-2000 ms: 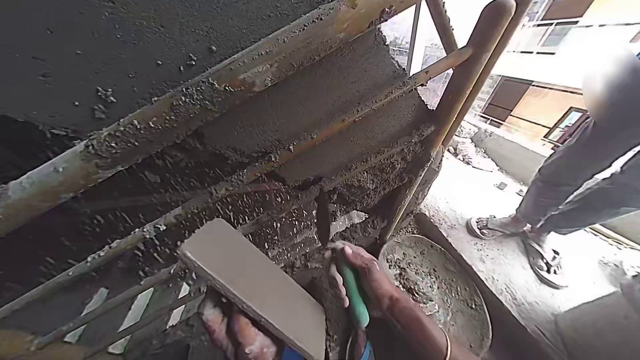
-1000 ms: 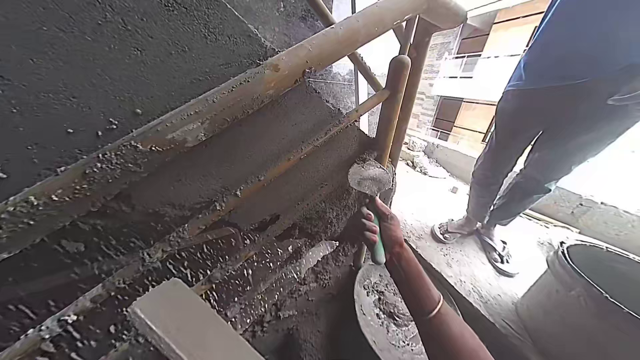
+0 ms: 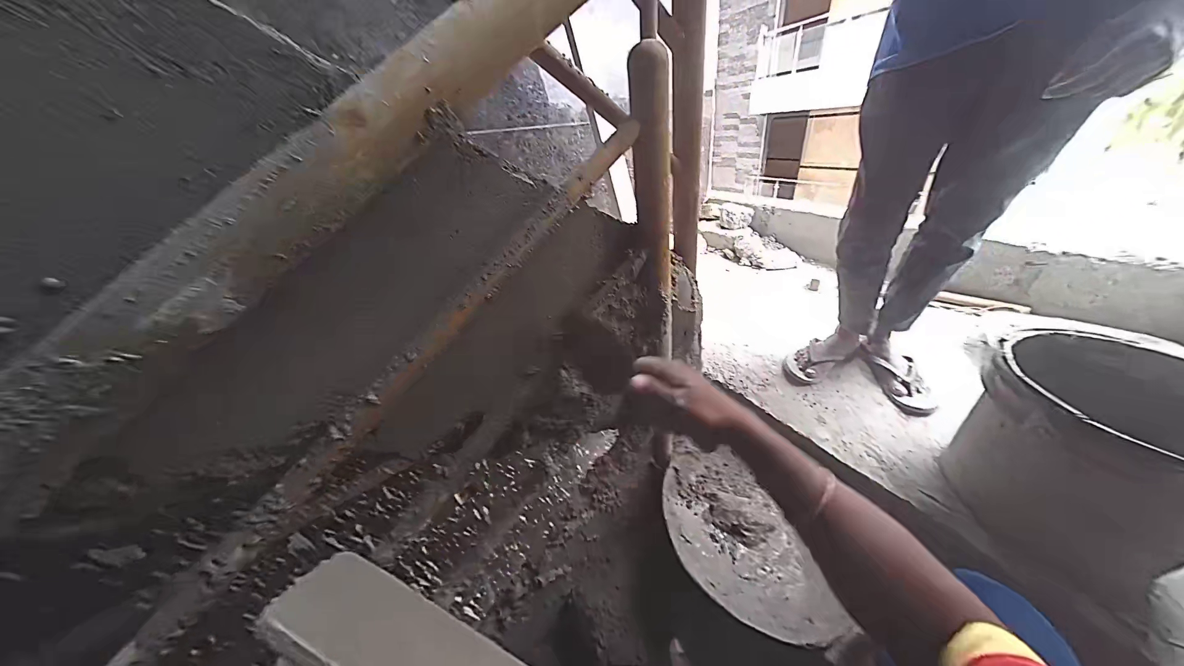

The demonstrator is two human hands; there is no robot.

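My right hand (image 3: 680, 402) reaches in front of the rough lower wall, beside the upright pole and above the left rim of a round pan (image 3: 795, 620) holding wet mortar (image 3: 740, 523). Its fingers are curled. A dark, blurred shape at them looks like the blade of the trowel (image 3: 601, 356); its green handle is hidden. A flat, rectangular grey board (image 3: 379, 615) juts in at the bottom left; my left hand is out of sight. Smooth grey plaster (image 3: 361, 277) covers the wall between slanting pipes.
A thick slanting pipe (image 3: 370, 139), a thinner rusty one (image 3: 462, 314) and an upright pole (image 3: 650, 148) stand close to the hand. To the right are a large drum (image 3: 1054, 481), part of a blue container (image 3: 1017, 610) and a person in sandals (image 3: 925, 185). Rubble (image 3: 749, 245) lies behind.
My right hand, seen a second ago with the mortar-loaded trowel raised by the upright pole, is now lower, at the rough wall. My left hand, under the board two seconds ago, is out of view.
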